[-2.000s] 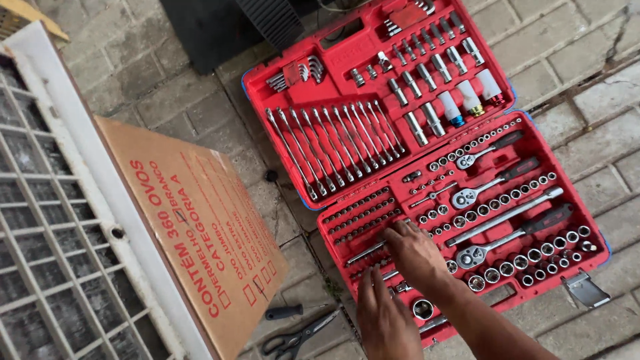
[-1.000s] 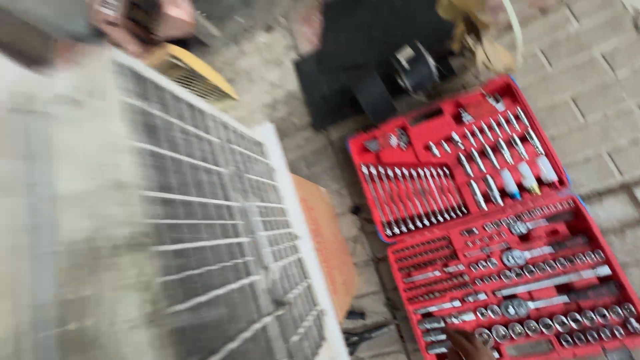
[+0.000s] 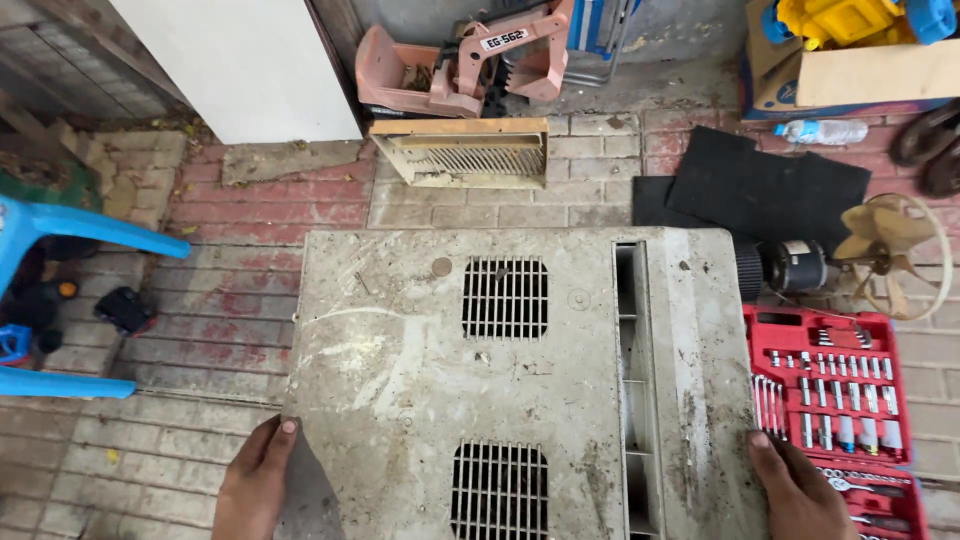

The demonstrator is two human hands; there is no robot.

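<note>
A dirty, pale metal and plastic appliance housing (image 3: 420, 375), seemingly an air conditioner casing with barred openings (image 3: 506, 298) and a long slot, fills the lower middle of the head view. My left hand (image 3: 253, 480) grips its left edge, thumb on top. On the opposite side my right hand (image 3: 799, 480) holds the right edge, also with the thumb on top. Right of the housing, partly covered by it and by my right hand, the red socket and wrench set case (image 3: 904, 375) lies with its lid raised.
Beyond the housing stand a louvred grille frame (image 3: 472, 131) and a toy excavator (image 3: 480, 60). A fan motor (image 3: 799, 264) with its blades (image 3: 885, 244), black mats (image 3: 765, 187) and a plastic bottle (image 3: 821, 132) lie at the right. Blue chair legs (image 3: 112, 225) show at the left.
Both hands were at the red tool case two seconds ago; now they hold the sides of the housing. The view has swung left, away from the case.
</note>
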